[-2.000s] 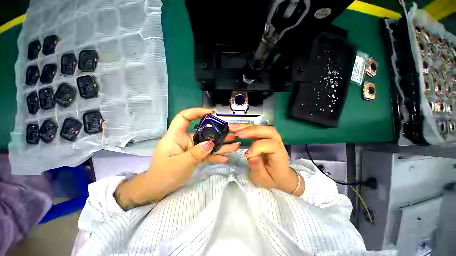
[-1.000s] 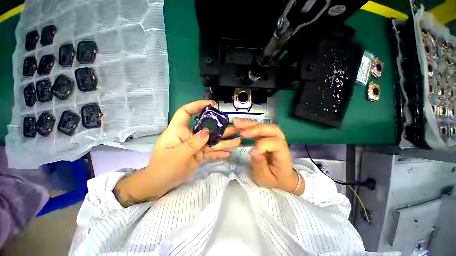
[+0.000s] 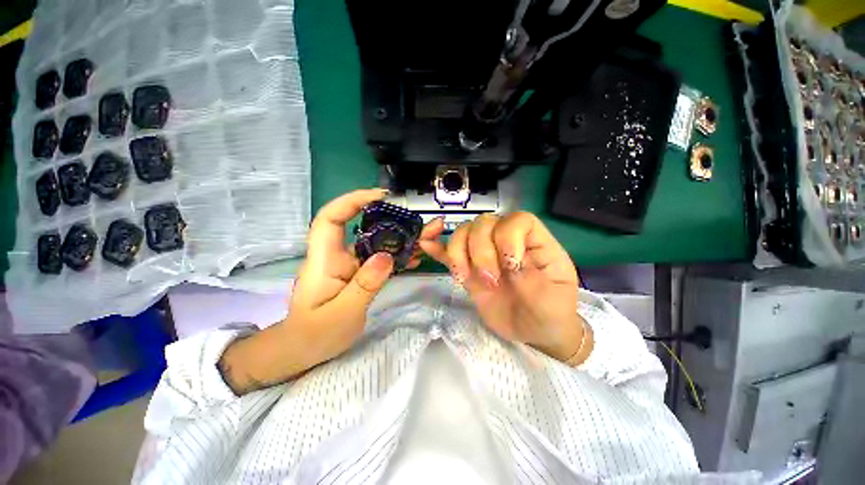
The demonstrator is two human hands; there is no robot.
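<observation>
My left hand [image 3: 337, 275] holds a black watch case [image 3: 388, 235] between thumb and fingers, in front of the press. My right hand [image 3: 517, 275] is at the case's right side. Its thumb and index fingertips meet at the case edge; whether a tiny part is between them is too small to tell. A metal frame [image 3: 452, 186] with a dark round centre sits in the nest at the press foot. The black toggle press [image 3: 427, 118] stands behind it, its silver plunger end [image 3: 471, 141] above the nest.
A translucent blister tray [image 3: 237, 142] at left holds black cases. A black parts tray [image 3: 607, 152] with bright specks lies right of the press, beside a white label [image 3: 682, 118] and two loose coppery frames [image 3: 701, 162]. A tray of frames [image 3: 835, 142] is far right. Someone's purple-grey sleeve [image 3: 38, 398] is lower left.
My left hand has turned the case and tilted it differently. My right hand's fingers have curled, and its thumb and index finger have moved in to the case edge. The view has shifted slightly.
</observation>
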